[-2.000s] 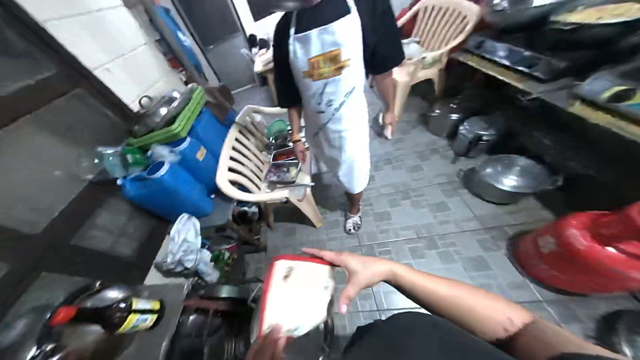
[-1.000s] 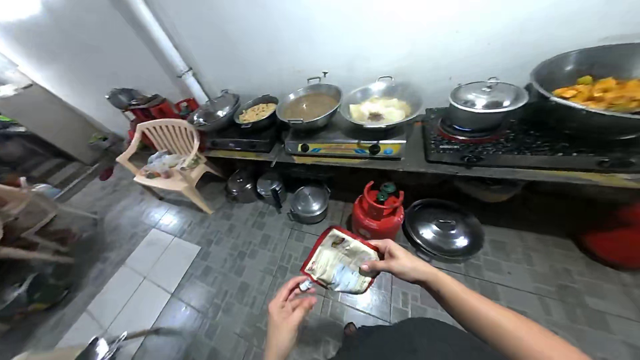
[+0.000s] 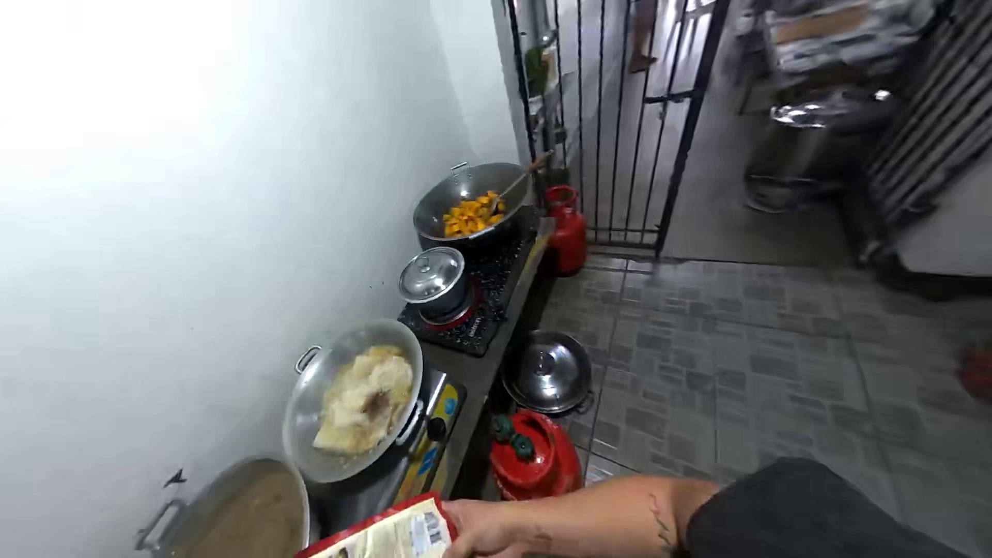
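Observation:
My right hand (image 3: 482, 527) comes in at the bottom and is shut on a red-edged, cream-coloured packet (image 3: 403, 536) that bears writing; the bottom edge cuts the packet off. Left of it is a wide metal pan of brown liquid (image 3: 252, 515). Above the packet, a metal wok with pale food (image 3: 364, 399) sits on a gas stove (image 3: 430, 434). Farther along stand a lidded pot (image 3: 432, 280) on a black stove (image 3: 484, 302) and a large wok (image 3: 442, 203) holding orange chunks (image 3: 473, 215) and a long-handled utensil (image 3: 515, 186). My left hand is not in view.
A red gas cylinder (image 3: 535, 457) with a green valve stands beside the counter, near my forearm. Behind it a pan with a metal lid (image 3: 547, 372) rests on the tiled floor. Another red cylinder (image 3: 567, 232) stands by a barred metal gate (image 3: 620, 124). A person's leg (image 3: 643, 39) shows beyond the bars.
The view has swung right along the stoves toward the gate. My left hand, seen near the packet one second ago, is out of view. My right hand still holds the packet.

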